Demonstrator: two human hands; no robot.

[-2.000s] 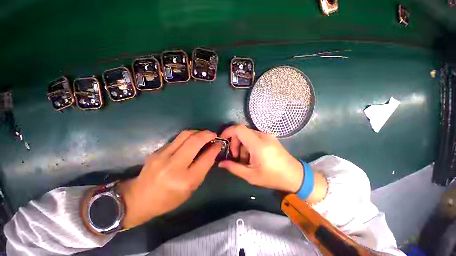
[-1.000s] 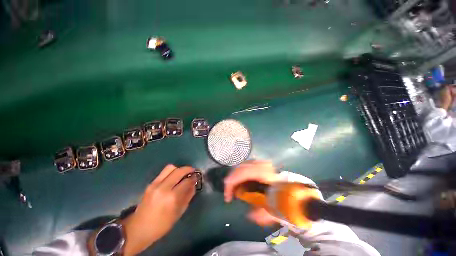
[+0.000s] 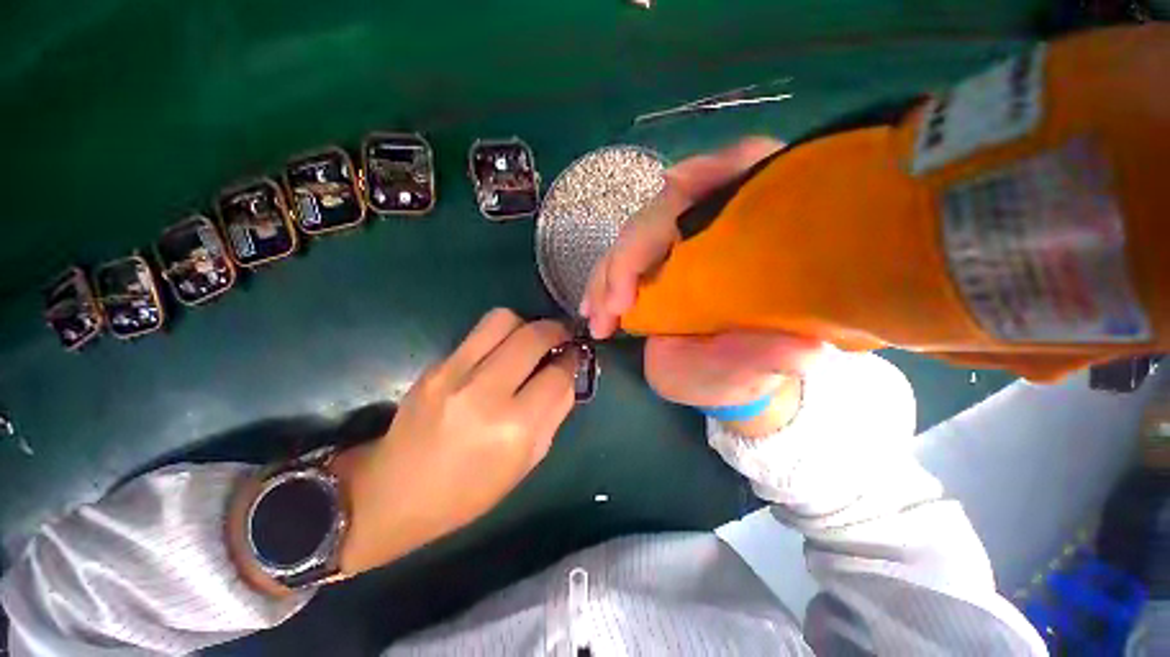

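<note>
My left hand (image 3: 468,430) holds a small watch case (image 3: 586,374) in its fingers, mostly hidden by them, above the green mat. My right hand (image 3: 642,257) grips a large orange electric screwdriver (image 3: 821,244) with grey labels. Its front end is at the upper edge of the held case; the tip itself is too small to make out. The round screw tray (image 3: 565,238) lies just beyond, partly covered by my right hand.
Several open watch cases (image 3: 257,223) stand in a curved row at the left. A single case (image 3: 504,179) is beside the tray. Thin silver tweezers (image 3: 713,102) lie beyond the tray. A tiny white bit (image 3: 601,497) lies near my smock.
My right hand left the watch case and took hold of the orange screwdriver, then brought it to the case. My left hand still holds the case. The view has shifted.
</note>
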